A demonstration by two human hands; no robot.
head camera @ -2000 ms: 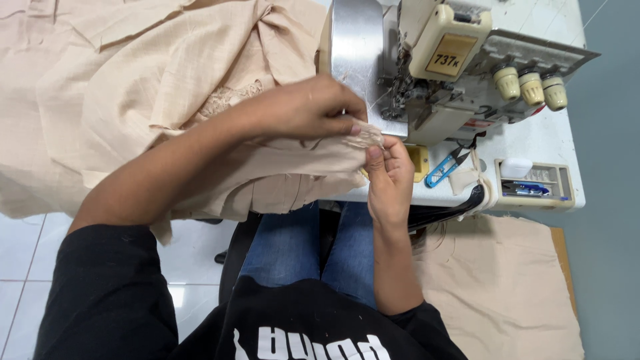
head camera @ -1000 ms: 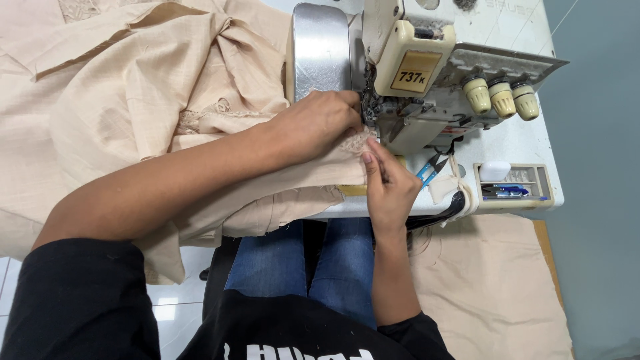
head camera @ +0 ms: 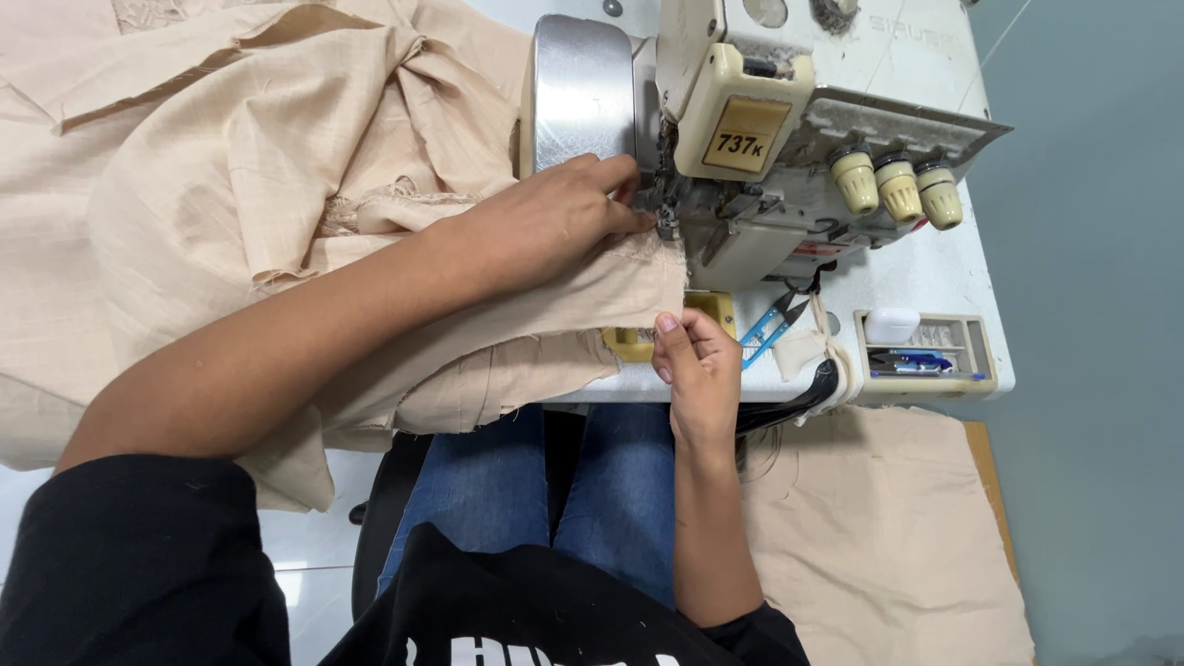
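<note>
Beige cloth spreads over the left of the table and reaches the presser foot of an overlock sewing machine. With fingertips close beside the foot, my left hand grips the cloth's upper edge. Nearer to me, my right hand pinches the cloth's right edge between thumb and fingers. Lace shows among the folds behind my left forearm. The needle is too hidden to make out.
Blue thread snips lie right of my right hand. A tray holds pens and a white case at the table's right edge. More beige cloth lies lower right. A rounded metal cover stands behind my left hand.
The cloth's edge has come up to the presser foot, my left hand moving along with it. My right hand has gone from beside my left hand to lower down the cloth's edge.
</note>
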